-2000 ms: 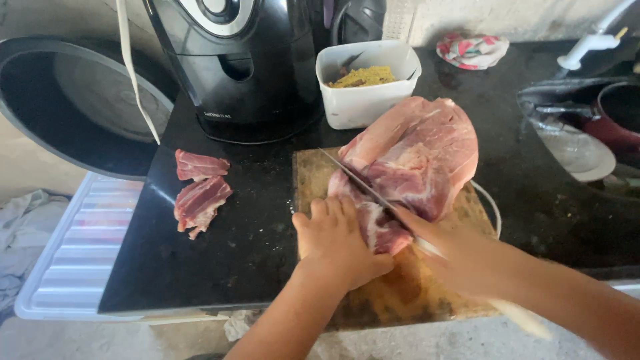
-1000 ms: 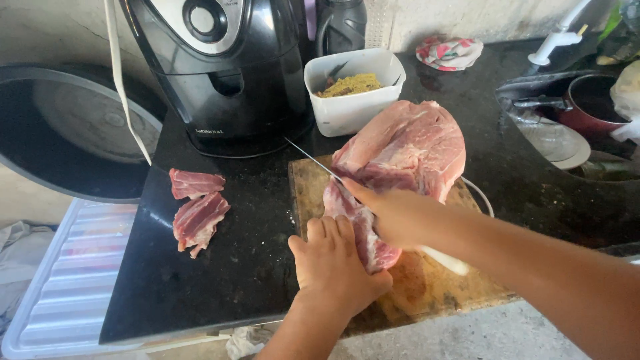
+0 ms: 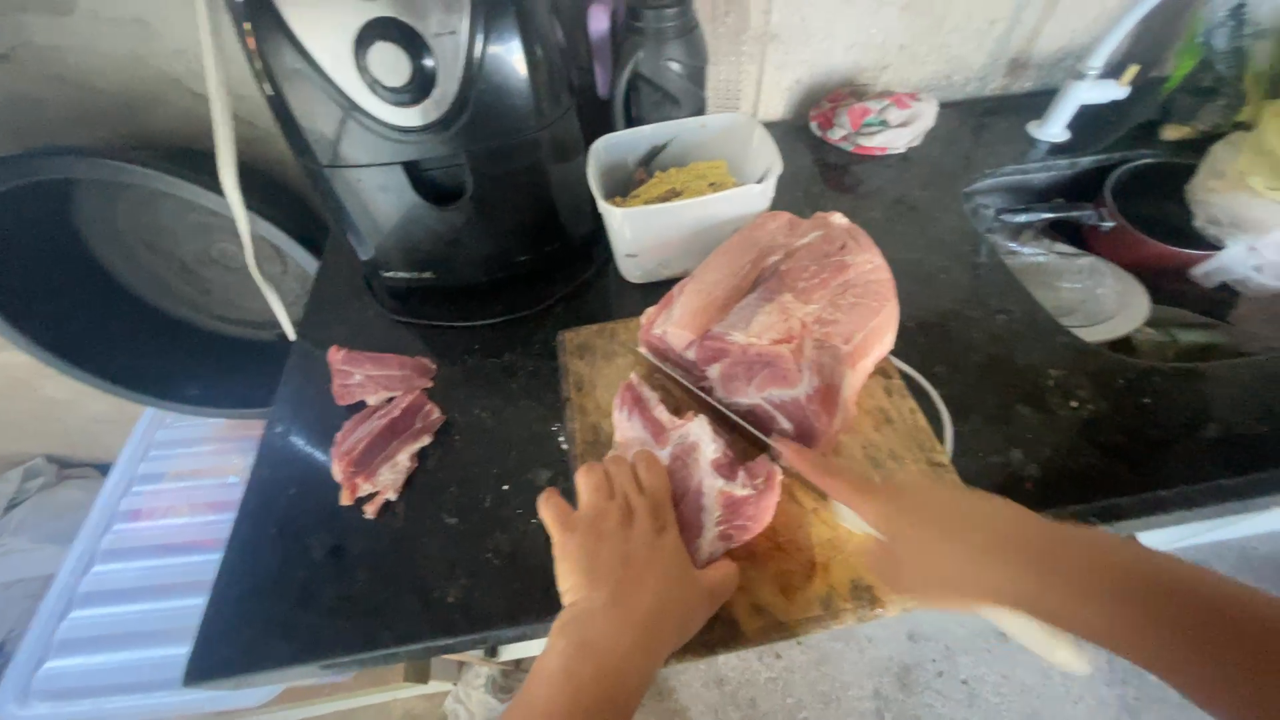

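Observation:
A large piece of raw meat [image 3: 785,315] rests on the far part of a worn wooden cutting board [image 3: 610,375]. A smaller raw meat slice [image 3: 705,480] lies nearer me, with a narrow gap between the two. My left hand [image 3: 635,555] grips the near left side of that slice. The kitchen knife [image 3: 715,405] is in my right hand [image 3: 900,525], its blade in the gap along the large piece's cut edge. My right hand is blurred. Cut raw meat pieces [image 3: 385,445] lie on the black countertop [image 3: 490,540], left of the board.
Behind the board stand a black air fryer [image 3: 470,210] and a white plastic tub [image 3: 690,230] holding yellowish food. A patterned cloth [image 3: 873,122] lies near the wall. The sink at right holds a pot [image 3: 1150,215] and a plate [image 3: 1080,285]. A large dark basin [image 3: 130,290] stands at left.
The smaller slice, attached to the large piece two seconds ago, now lies apart from it under my left hand. The knife has moved down between them.

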